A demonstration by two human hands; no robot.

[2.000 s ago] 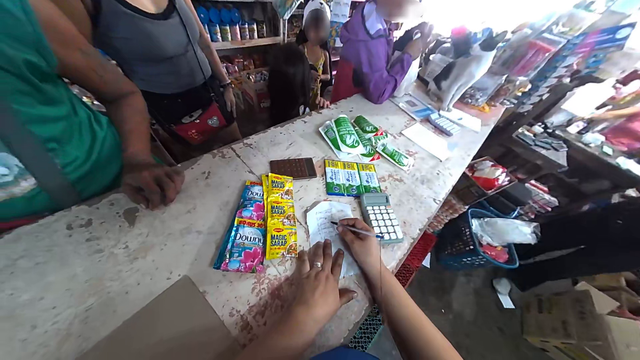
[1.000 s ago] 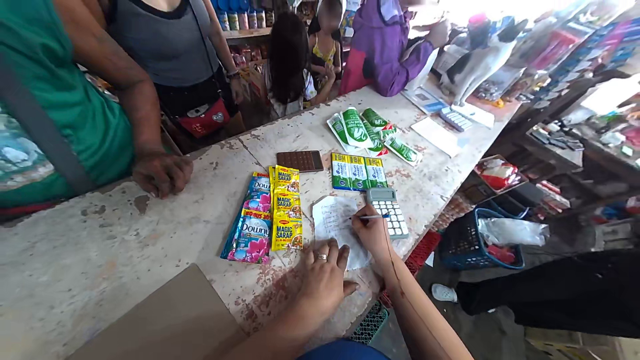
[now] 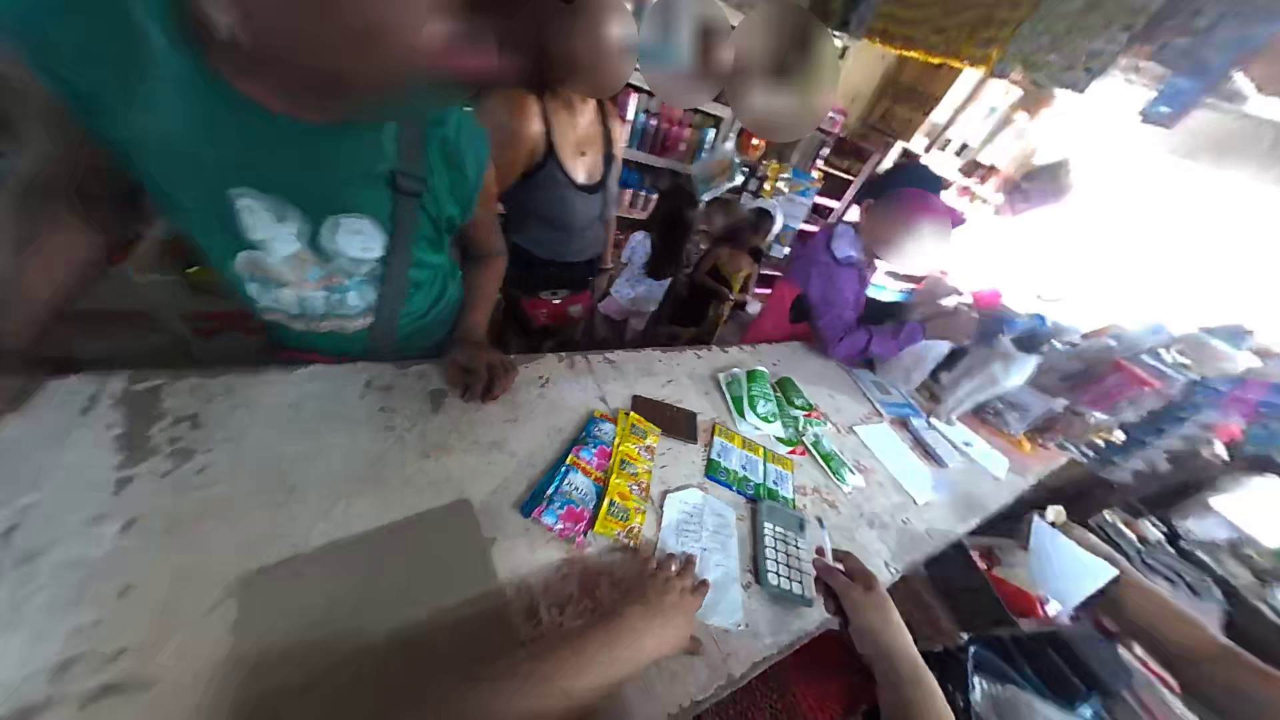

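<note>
On the worn counter lies a paper slip with handwriting [image 3: 703, 535], its lower left edge under the fingers of my left hand [image 3: 665, 605], which lies flat. My right hand [image 3: 850, 590] holds a pen [image 3: 824, 538] upright beside the right edge of a grey calculator [image 3: 783, 552]. Left of the slip are yellow Maggi Magic Sarap sachets [image 3: 629, 478] and, touching them, blue and pink Downy sachets [image 3: 577, 482]. Above the calculator lies a strip of yellow, blue and green sachets [image 3: 750, 465]. Green and white packs [image 3: 765, 402] and a flat brown item [image 3: 665, 418] lie farther back.
A person in a green shirt [image 3: 440, 230] rests a hand [image 3: 480, 370] on the counter's far edge [image 3: 560, 356]. Other people stand beyond. Brown cardboard [image 3: 370, 570] lies at the left front. Papers [image 3: 897, 460] and a cat [image 3: 985, 375] are at right. Another arm [image 3: 1180, 630] reaches in at lower right.
My right hand has moved off the paper slip, with the pen, to the calculator's right side. My left hand remains at the slip. The view has tilted up.
</note>
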